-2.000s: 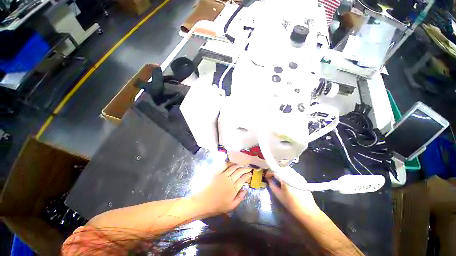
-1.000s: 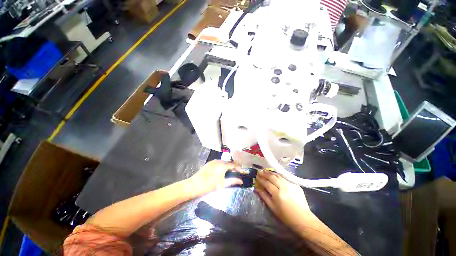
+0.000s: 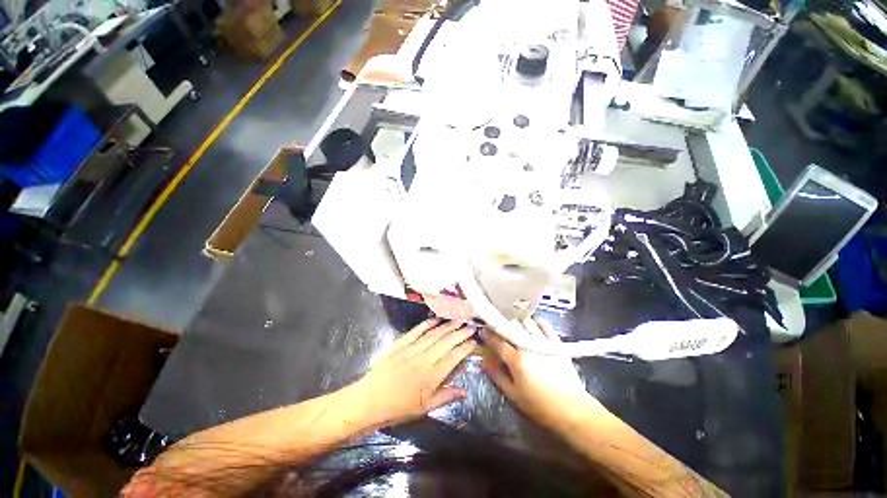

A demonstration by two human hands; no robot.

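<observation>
The white sewing machine head (image 3: 486, 185) stands in front of me, with red marks near its lower edge. My left hand (image 3: 420, 365) lies with fingers spread, its fingertips at the front of the needle area. My right hand (image 3: 530, 370) is beside it, fingers bent, its fingertips close to the left hand's. What lies under the fingertips is hidden; only a small dark bit shows between them. A dark piece (image 3: 404, 309) lies left of the needle area, beyond my left hand. The white gooseneck lamp (image 3: 681, 338) ends right of my right hand.
A tangled pile of black straps (image 3: 681, 248) lies right of the machine. A grey-framed panel (image 3: 815, 226) tilts at the right edge. A black roll (image 3: 342, 149) lies at the back left. Open cardboard boxes stand at left (image 3: 83, 389) and right (image 3: 817, 409). A narrow cardboard tray (image 3: 243, 219) is at the far left edge.
The black strap held between my hands and the loose dark piece on the table nearer me no longer show. My left hand has flattened and spread. The view has shifted slightly.
</observation>
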